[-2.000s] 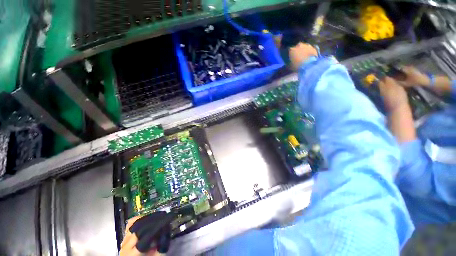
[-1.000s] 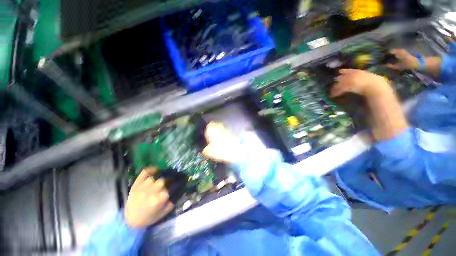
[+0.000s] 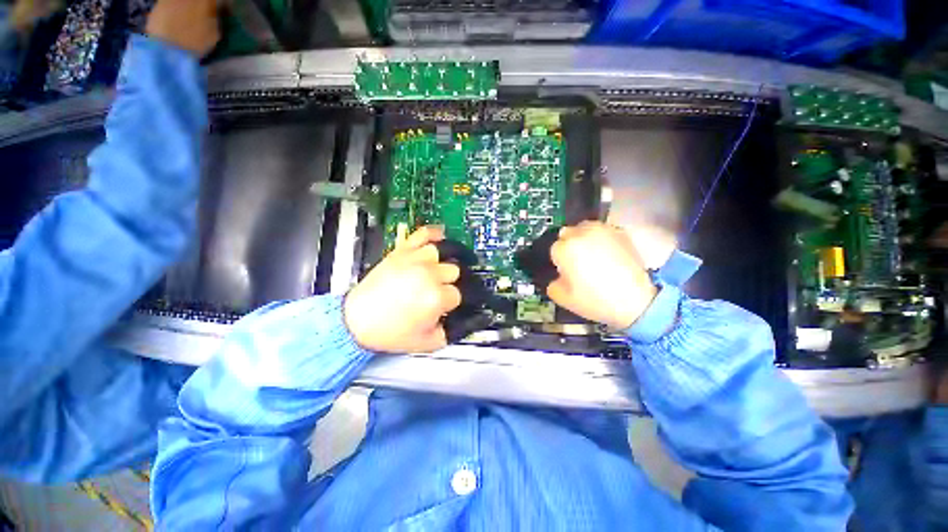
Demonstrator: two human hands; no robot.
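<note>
A green circuit board (image 3: 468, 192) crowded with small parts lies in a dark solder pallet (image 3: 584, 156) in front of me. A narrow green PCB strip (image 3: 427, 80) sits at the pallet's far edge. My left hand (image 3: 407, 291) is over the board's near left part, with black at its fingertips. My right hand (image 3: 601, 274) is over the near right part, also with black at its fingertips. The black may be finger coverings or held parts; I cannot tell which. The fingers hide part of the board's near edge.
A second green board (image 3: 871, 223) with a yellow block lies in a pallet to the right. Silver conveyor rails (image 3: 509, 376) run along the near side. A blue bin (image 3: 769, 23) is at the upper right. Another person's blue sleeve (image 3: 156, 156) reaches in at the left. A blue cord hangs right of my right hand.
The view has turned and now looks down on the board. My right hand has come from the blue bin to the board's near right part. The left hand remains at the board.
</note>
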